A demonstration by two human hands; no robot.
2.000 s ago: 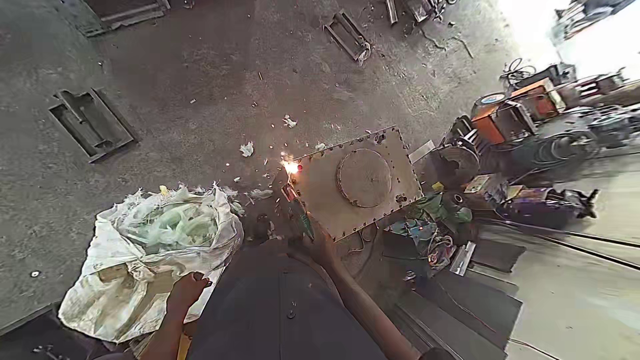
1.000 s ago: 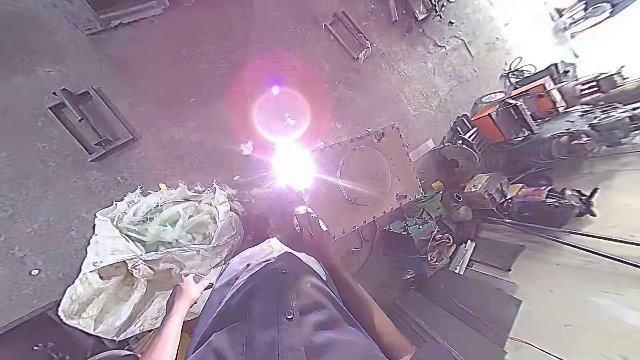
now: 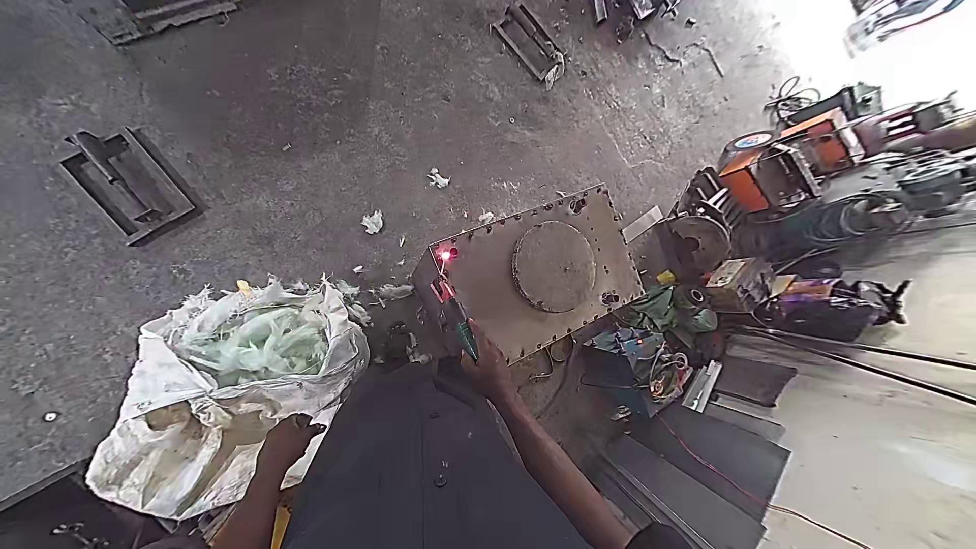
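Note:
My right hand [image 3: 486, 366] grips a welding electrode holder [image 3: 456, 316], whose tip points at the near left corner of a metal box [image 3: 488, 305]. A small red-hot spot [image 3: 446, 255] glows at that corner, beside a dark hole. On the box's top plate lies a round metal disc [image 3: 553, 266], and small weld marks run along the plate's edges. My left hand [image 3: 290, 441] rests at the side of a white woven sack [image 3: 175, 450] holding pale green fibre [image 3: 263, 343]; its fingers are curled, and whether they grip the sack is unclear.
Metal frames [image 3: 164, 187] lie on the concrete floor at left and top. On the right are orange machines [image 3: 747, 181], coiled cables [image 3: 846, 217], an open box of wires [image 3: 610, 374] and flat metal sheets [image 3: 709, 450]. Scraps of white fibre [image 3: 372, 222] are scattered beyond the metal box.
The bright arc at the box's corner one second ago has gone out, leaving a small red glow. My right hand stays near the box, and my left hand stays by the sack.

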